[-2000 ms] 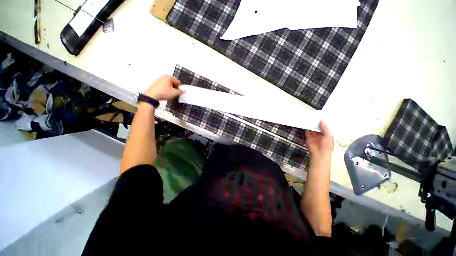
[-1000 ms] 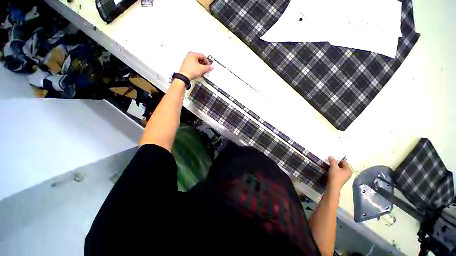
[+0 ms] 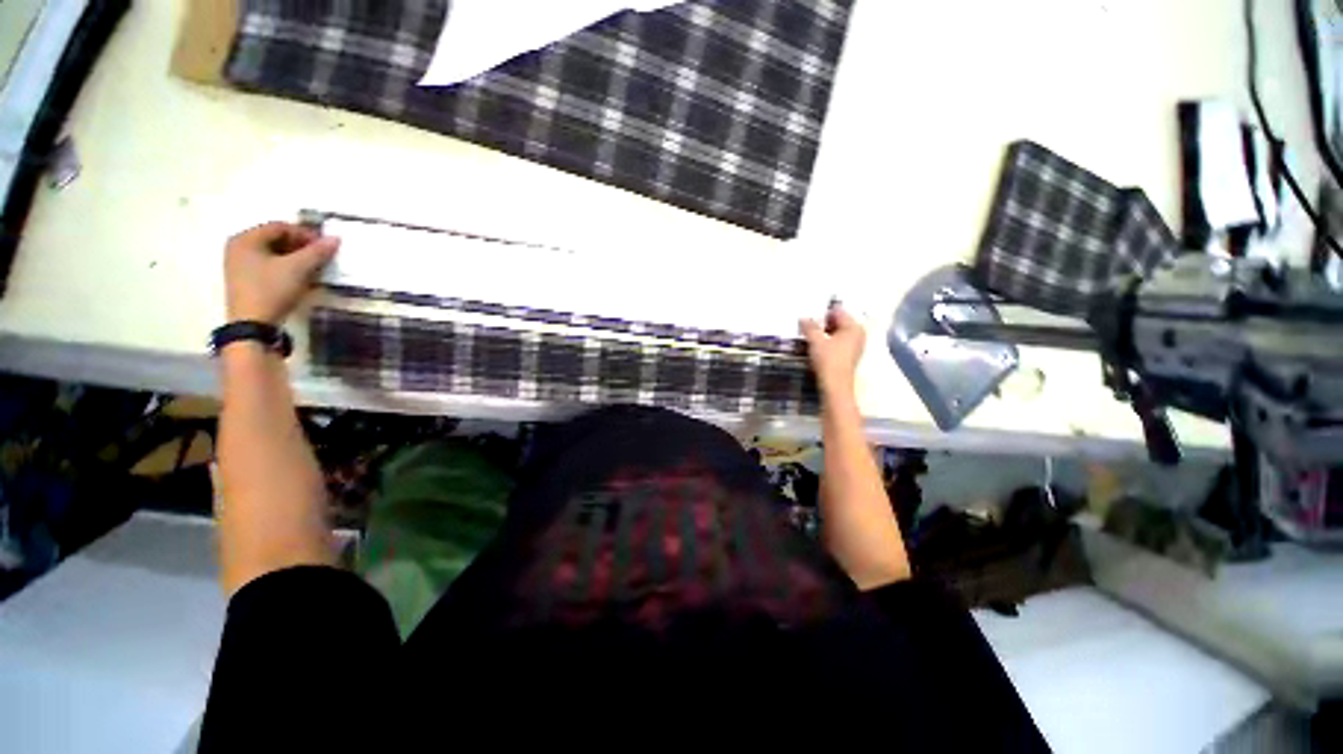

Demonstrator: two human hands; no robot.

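A long white strip pattern (image 3: 442,262) lies over a dark plaid strip, with thin plaid edges showing along it. My left hand (image 3: 277,273) pinches its left end between thumb and fingers. My right hand (image 3: 835,348) is at its right end, fingertips together on the end of the strip. A second plaid fabric strip (image 3: 560,358) lies just below it along the front table edge.
A large plaid fabric block (image 3: 692,111) with a white shaped pattern (image 3: 516,33) lies behind. The cutting machine (image 3: 1208,332) stands at right, its base plate (image 3: 950,354) near my right hand. Small cut plaid pieces (image 3: 1053,228) lie behind it.
The white strip, held above the plaid at first, now lies over the upper plaid strip. The view has swung right, showing more of the cutting machine. Both hands stay at the strip's ends.
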